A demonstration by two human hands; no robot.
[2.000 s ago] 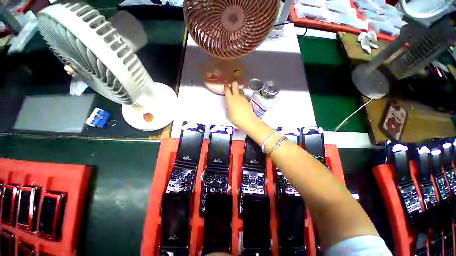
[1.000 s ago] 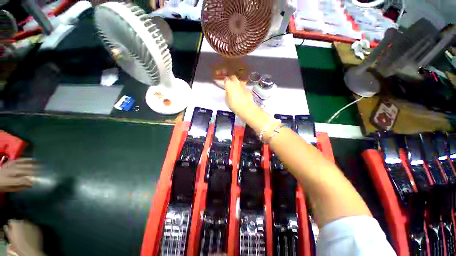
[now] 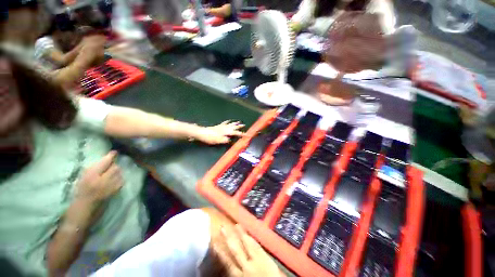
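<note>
The red foam tray point(image 3: 217, 192) lies at an angle right of centre with two rows of open black flip phones point(image 3: 309, 176). A small blue-and-white piece point(image 3: 391, 172) lies on a phone at the tray's upper right. At the bottom edge my left arm comes in with a white sleeve, its hand out of the picture. Blurred fingers, seemingly my right hand point(image 3: 241, 251), lie slightly apart over that arm, with nothing seen in them. The rest of this hand is cut off.
At left a person in a light green top reaches a hand point(image 3: 220, 132) to the tray's left edge. Behind stand a white fan point(image 3: 274, 59) and a blurred brownish fan point(image 3: 355, 43). Another red tray point(image 3: 127, 76) is far left.
The view has swung left, bringing the neighbouring person into sight. My right arm has drawn back from the fan base area. The blue-and-white piece now shows on a phone.
</note>
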